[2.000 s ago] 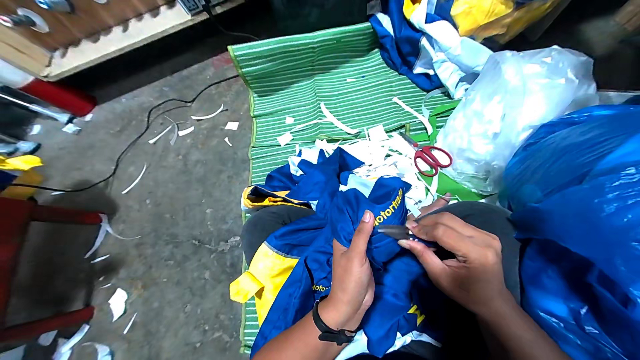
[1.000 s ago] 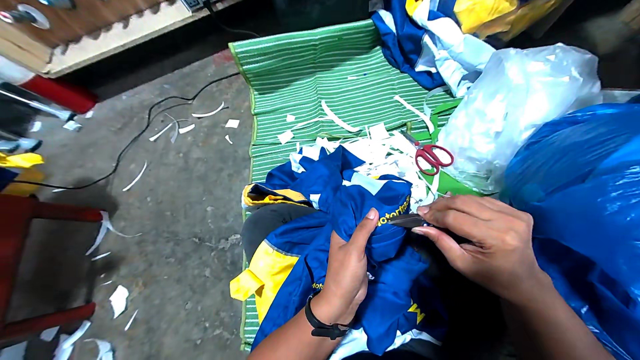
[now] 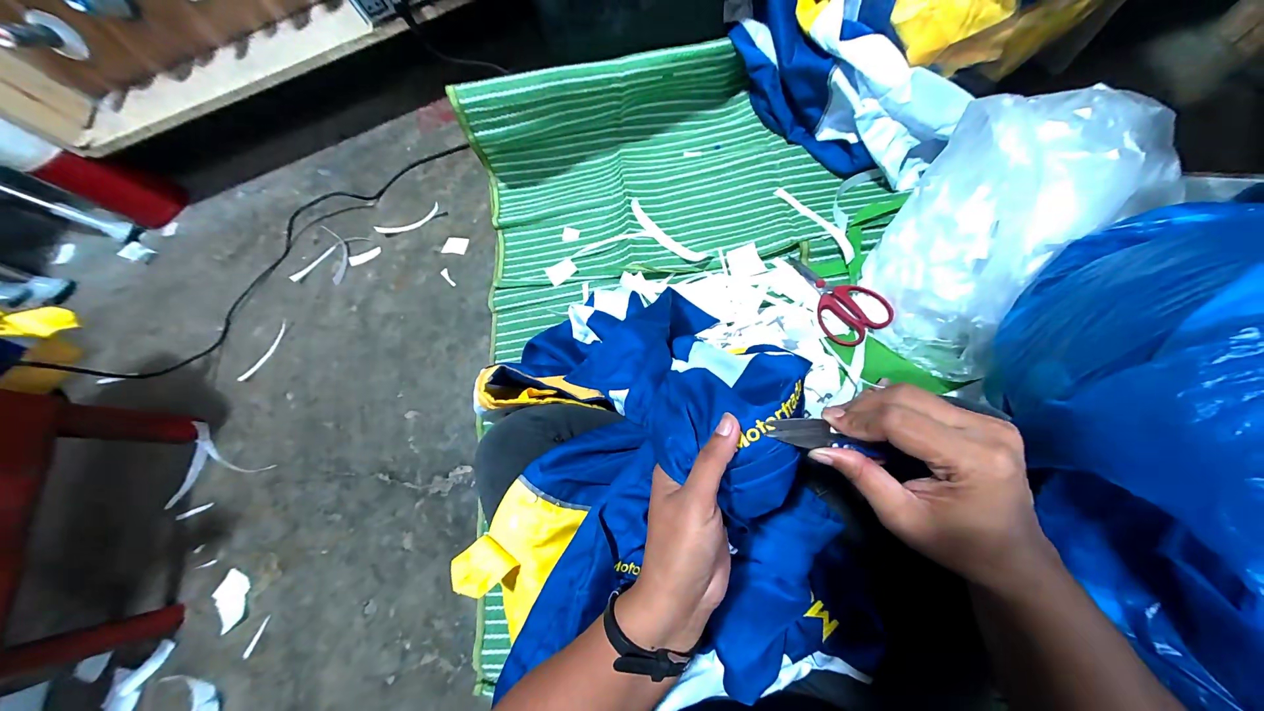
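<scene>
A blue, yellow and white garment [image 3: 612, 494] with yellow embroidered lettering lies across my lap. My left hand [image 3: 691, 533] grips its blue fabric, thumb on top beside the lettering. Between the thumb and fingers of my right hand [image 3: 928, 464] are small metal thread snips [image 3: 802, 433], their blades pointing left over the yellow letters. Whether the tips touch the thread cannot be told. Red-handled scissors [image 3: 854, 314] lie beyond the garment on a pile of white scraps [image 3: 755, 296].
A green striped mat [image 3: 612, 128] lies under the scraps. At right stand a clear plastic bag [image 3: 1027, 217] and a blue plastic bag [image 3: 1145, 365]. More garments [image 3: 859, 89] lie at the back. A black cable [image 3: 286, 247] crosses the concrete floor; a red stool [image 3: 39, 474] is at left.
The snips in my right hand have shifted slightly across the lettering. My left hand keeps its hold on the blue fabric.
</scene>
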